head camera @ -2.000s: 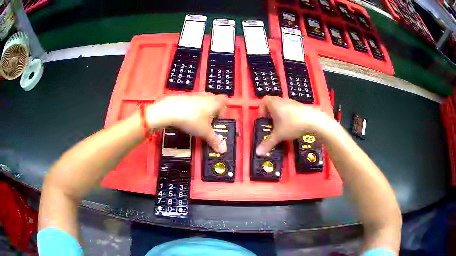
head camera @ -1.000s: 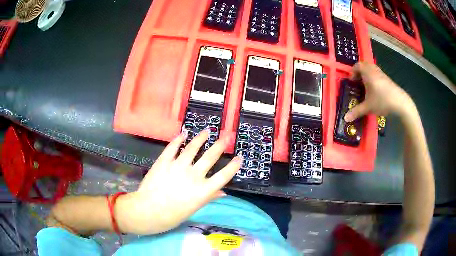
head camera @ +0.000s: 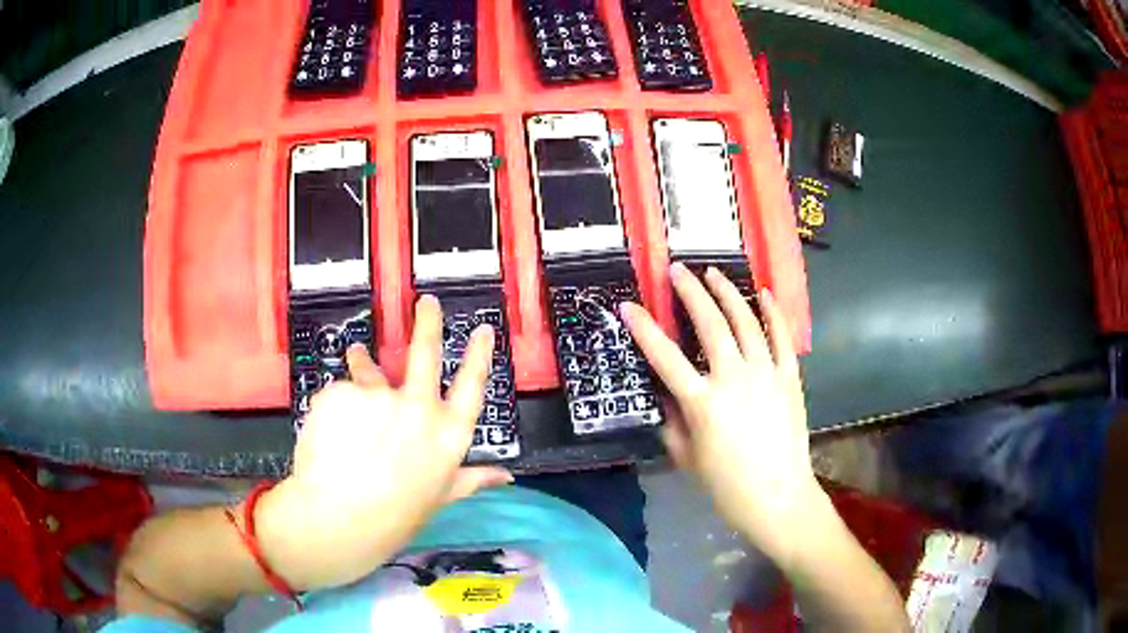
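Four open flip phones lie in the near row of the red phone tray [head camera: 223, 266], keypads over its front edge. My left hand [head camera: 384, 451] lies over the keypads of the leftmost phone [head camera: 330, 216] and the second phone [head camera: 454, 210], fingers spread. My right hand [head camera: 736, 408] lies over the keypad of the rightmost phone [head camera: 699, 186], whose screen is pale and lit. Its thumb side reaches the edge of the third phone [head camera: 600, 359]. The other three screens are dark. Neither hand grips anything.
Keypads of several open phones [head camera: 437, 47] show in the far row, their tops cut off. Right of the tray lie a red pen [head camera: 786, 124], a small dark block [head camera: 842, 152] and a black piece with gold print [head camera: 810, 210]. Red stools stand below the bench. Stacked trays [head camera: 1105, 186] are at the right edge.
The rightmost near phone, closed under my right hand before, is now open and lit. My left hand has moved onto the two left phones. The view has shifted, so the tray appears further left.
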